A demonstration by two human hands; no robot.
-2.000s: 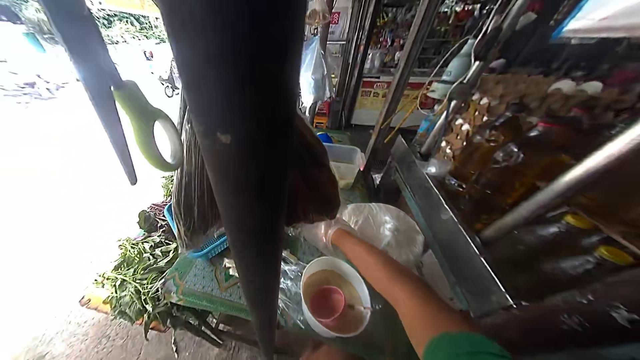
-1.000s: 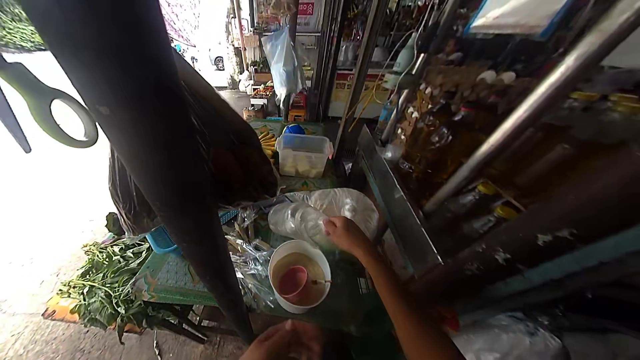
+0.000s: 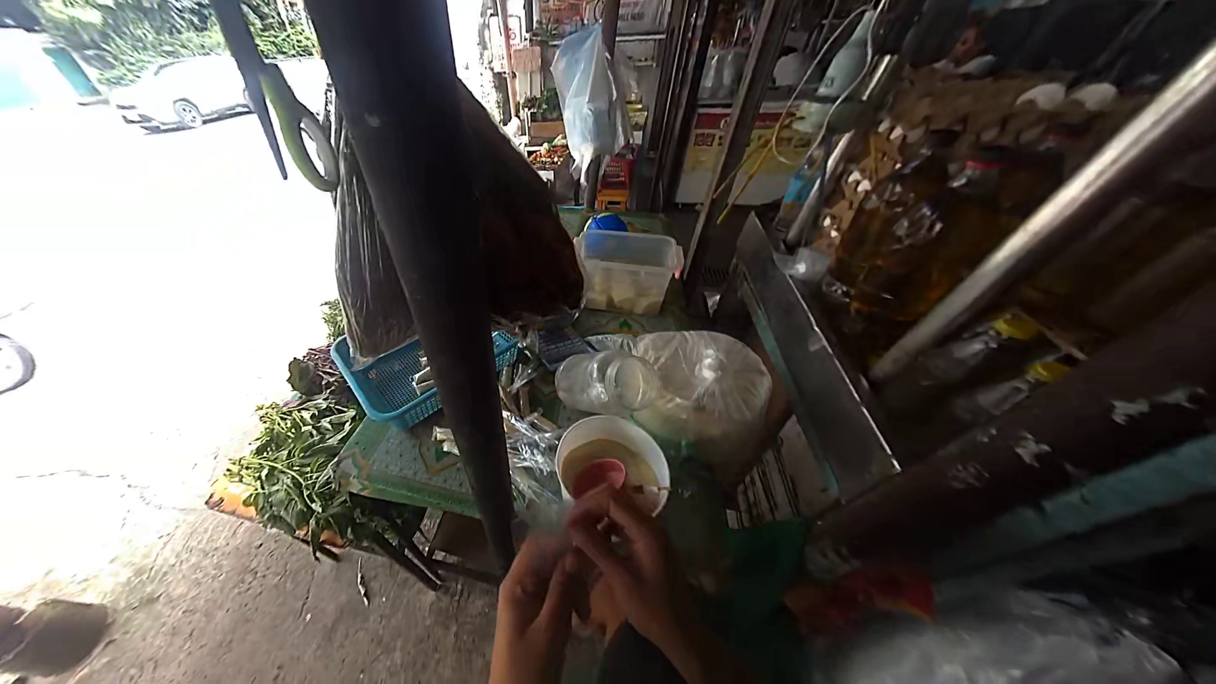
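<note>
My left hand (image 3: 540, 591) and my right hand (image 3: 632, 560) meet at the fingertips just below a white bucket (image 3: 662, 448). Something thin and clear, perhaps a plastic bag (image 3: 543, 518), shows blurred at the left fingers; the right fingers are pinched, but what lies between them is too small to tell. A pink scoop (image 3: 598, 475) rests inside the bucket, in pale brownish contents. Behind the bucket a clear plastic jar (image 3: 606, 382) lies on its side, touching a large clear plastic bag (image 3: 712, 385) with pale contents.
A dark pole (image 3: 427, 209) crosses the view at left, beside hanging green-handled scissors (image 3: 302, 138). A blue basket (image 3: 385, 404), leafy greens (image 3: 304, 465) and a clear plastic tub (image 3: 627, 261) stand around the table. A metal ledge (image 3: 812, 370) borders the right side, near oil bottles (image 3: 883, 237).
My right hand has come back from the jar and large plastic bag to meet my left hand in front of the bucket. The view has shifted.
</note>
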